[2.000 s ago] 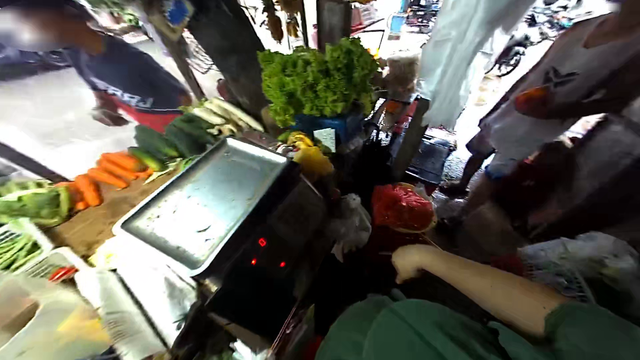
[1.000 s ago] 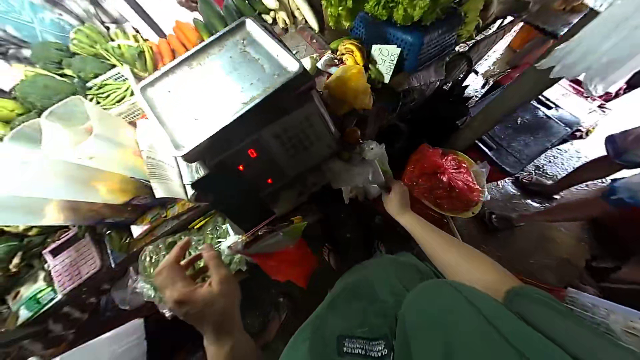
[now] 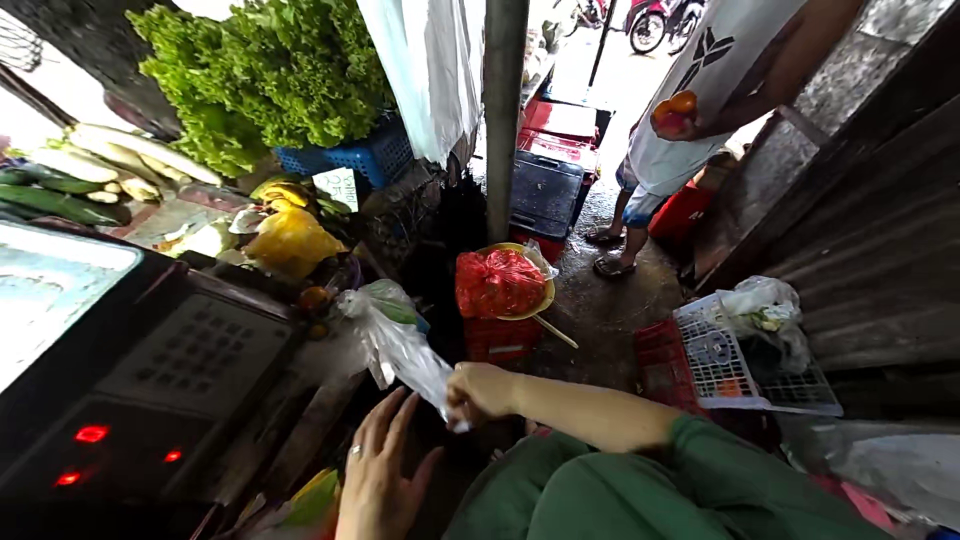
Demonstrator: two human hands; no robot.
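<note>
My right hand is closed on the gathered end of a clear plastic bag, which stretches away to the upper left beside the scale. My left hand, with a ring on one finger, is just below the bag, its fingers apart and nothing held in it. The digital scale with its metal pan and lit red digits stands at the left. Beyond the bag, a red plastic bag lies in a yellow basin on a red crate.
Leafy lettuce rises over a blue crate. A post stands beside dark and red bins. A person holding orange fruits stands at the upper right. White crates sit at the right.
My right hand has drawn the clear plastic bag out from the scale's side. My left hand has come from the lower left to near the bag. The view has turned right.
</note>
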